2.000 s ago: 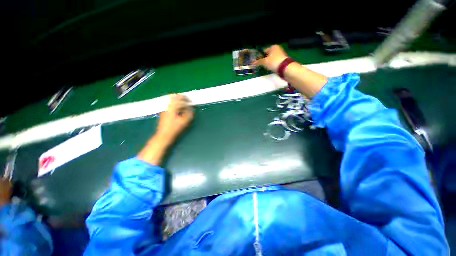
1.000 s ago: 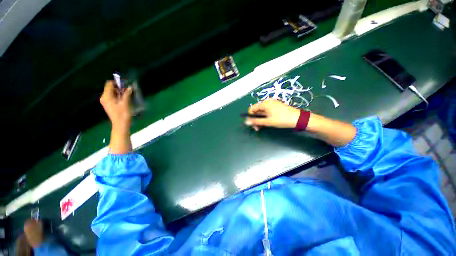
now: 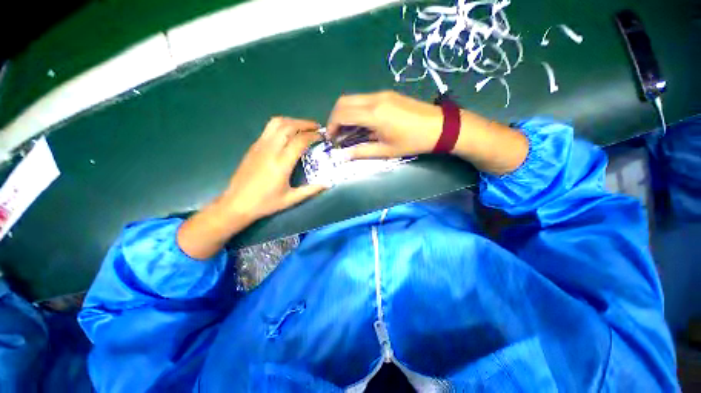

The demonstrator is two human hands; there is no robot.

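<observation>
An open phone unit (image 3: 327, 167), white and silvery inside, lies low over the green bench in front of me. My left hand (image 3: 273, 165) holds its left end, fingers on the far edge and thumb on the near edge. My right hand (image 3: 388, 127) is over its right part, fingers bent down onto its far left area. A dark thin shape shows under the right fingers, perhaps a tool; its tip is hidden. A dark red band (image 3: 448, 127) is on the right wrist. The loose pile of curly white strips (image 3: 461, 42) lies beyond the right hand.
A slim black phone (image 3: 639, 55) lies at the right with a white cable (image 3: 661, 113). A white card (image 3: 29, 180) with a red mark is at the left. The white rail (image 3: 146, 61) and green belt (image 3: 73, 46) run along the far left. Another person's blue sleeve (image 3: 19, 330) shows lower left.
My left hand has come back from the belt side with a phone unit onto the bench. My right hand has met it there. The view has tilted down, so the belt units are out of sight.
</observation>
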